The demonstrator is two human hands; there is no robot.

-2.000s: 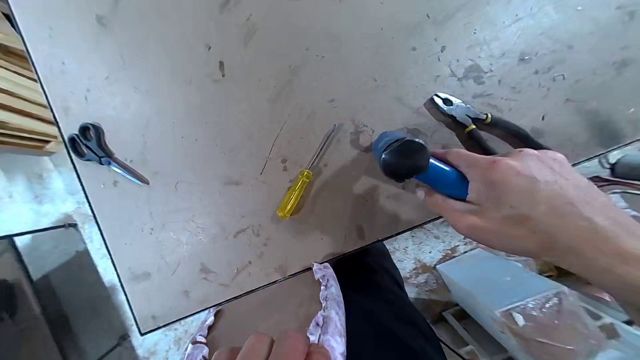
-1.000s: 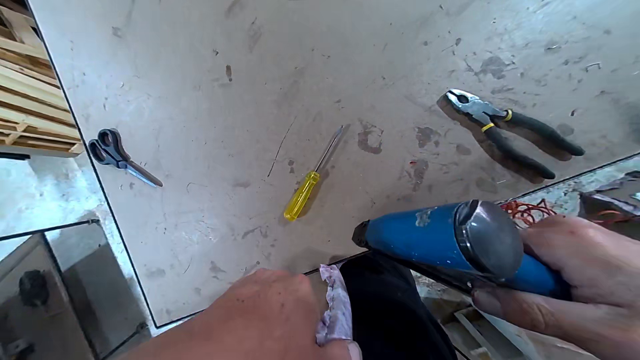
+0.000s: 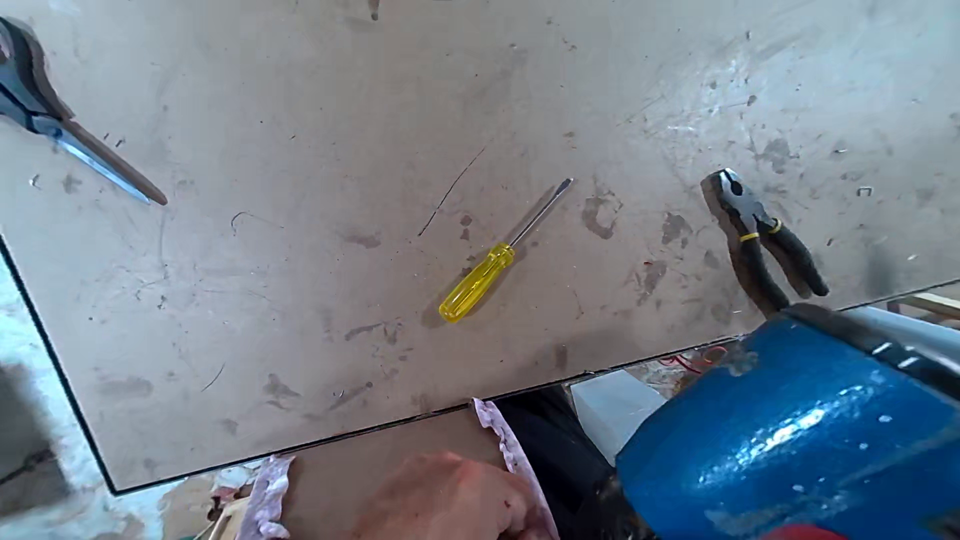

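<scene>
A blue power tool point(image 3: 780, 427) with a black end fills the lower right, very close to the camera; my right hand, which held it in the earlier frames, cannot be made out. My left hand point(image 3: 450, 499) is at the bottom edge, blurred, over a brown piece with pale pink frilled edging point(image 3: 517, 457). Its fingers are mostly cut off, so its grip is unclear. On the table point(image 3: 300, 300) lies a flat-blade screwdriver point(image 3: 476, 285) with a yellow handle. Combination pliers point(image 3: 757, 232) with black grips lie to its right, and dark-handled scissors point(image 3: 56, 124) at the upper left.
The table's dark edge runs along the left and front. A bent dark wire or hair point(image 3: 450, 193) and a staple point(image 3: 865, 191) lie on the top. Past the front edge are a pale box point(image 3: 616, 405) and red cord point(image 3: 686, 365); black cloth point(image 3: 551, 427) is near my lap.
The blue tool has come from over the table toward the camera, and my right hand has dropped from sight. Pliers, screwdriver and scissors stay on the table. The view has moved closer.
</scene>
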